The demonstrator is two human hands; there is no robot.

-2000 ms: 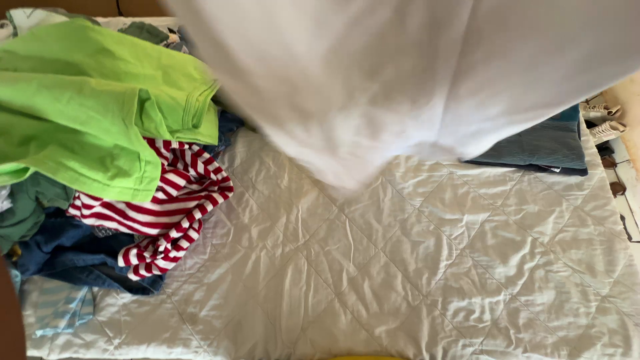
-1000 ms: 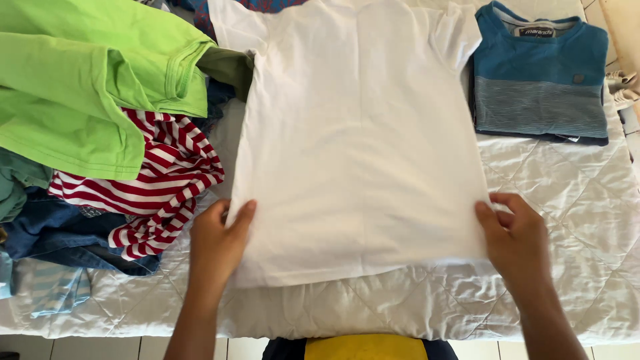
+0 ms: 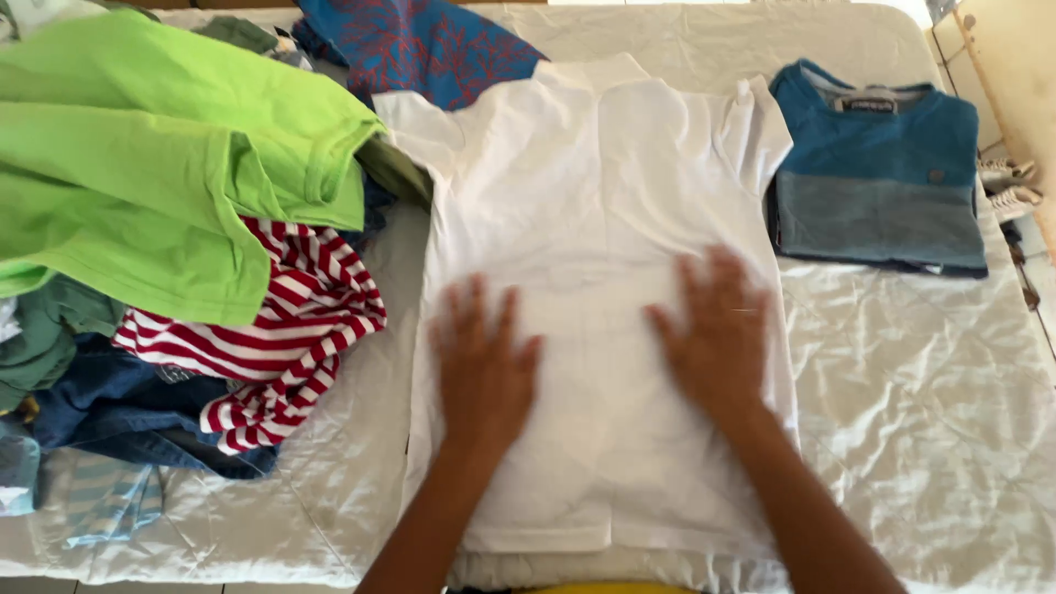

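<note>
A white short-sleeved shirt [image 3: 602, 429] lies spread on the quilted bedcover [image 3: 916, 396], its collar toward the far edge. My left hand [image 3: 487, 363] rests flat on the left part of its body, fingers spread and blurred. On the right part lies my right hand [image 3: 714, 330], also blurred, palm down with the fingers apart. Neither hand grips the cloth. The shirt's left sleeve reaches the clothes pile; its right sleeve touches the folded blue and grey shirt [image 3: 883, 214].
At left is a heap with a lime green garment [image 3: 165, 148], a red-and-white striped garment [image 3: 272, 338] and blue jeans [image 3: 157, 421]. A blue cloth with a red pattern [image 3: 437, 49] lies beyond the white shirt. Shoes [image 3: 1011, 190] stand on the floor at right.
The white shirt, raised and blurred two seconds ago, now lies flat. My hands have let go of its lower side edges and moved inward and up onto its body.
</note>
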